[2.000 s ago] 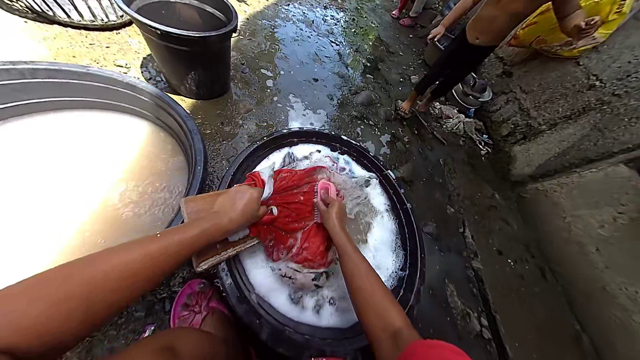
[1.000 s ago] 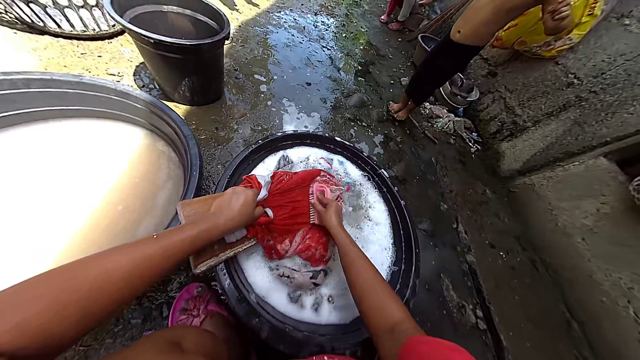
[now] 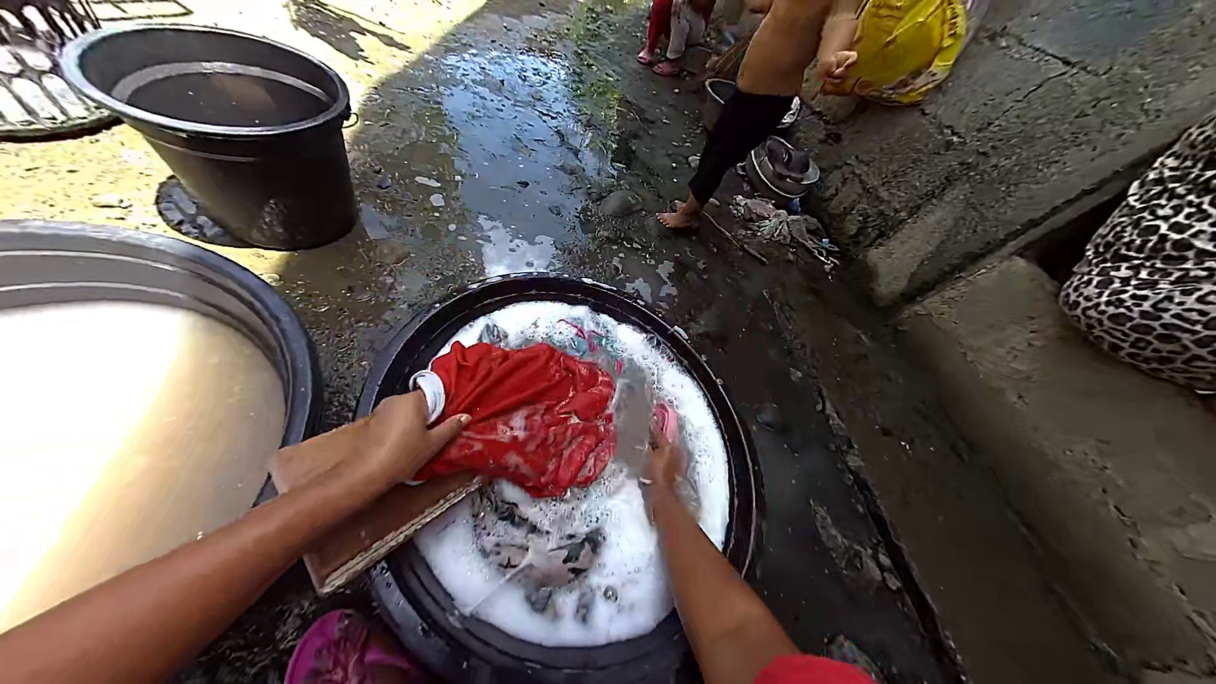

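My left hand (image 3: 404, 439) grips the near end of a wet red cloth garment (image 3: 532, 413) with a white edge, pressing it on a wooden board (image 3: 389, 527). The board leans over the left rim of a round black tub (image 3: 736, 427). Soapy suds (image 3: 608, 594) and submerged clothes fill the tub. My right hand (image 3: 665, 461) holds a pink scrub brush (image 3: 667, 421) at the suds, right of the garment and apart from it; its bristles are hidden.
A large basin (image 3: 299, 351) of cloudy water stands left. Behind it is a black bucket (image 3: 313, 152). Another person (image 3: 779, 57) stands beyond, near metal pots (image 3: 781, 171) and a yellow sack (image 3: 907, 47). A concrete ledge (image 3: 1064, 427) runs along the right; leopard-print cloth (image 3: 1159, 266) shows there.
My right hand with the pink brush has moved right, off the red garment and down to the suds. My left hand keeps its hold. Leopard-print cloth has come into view at right.
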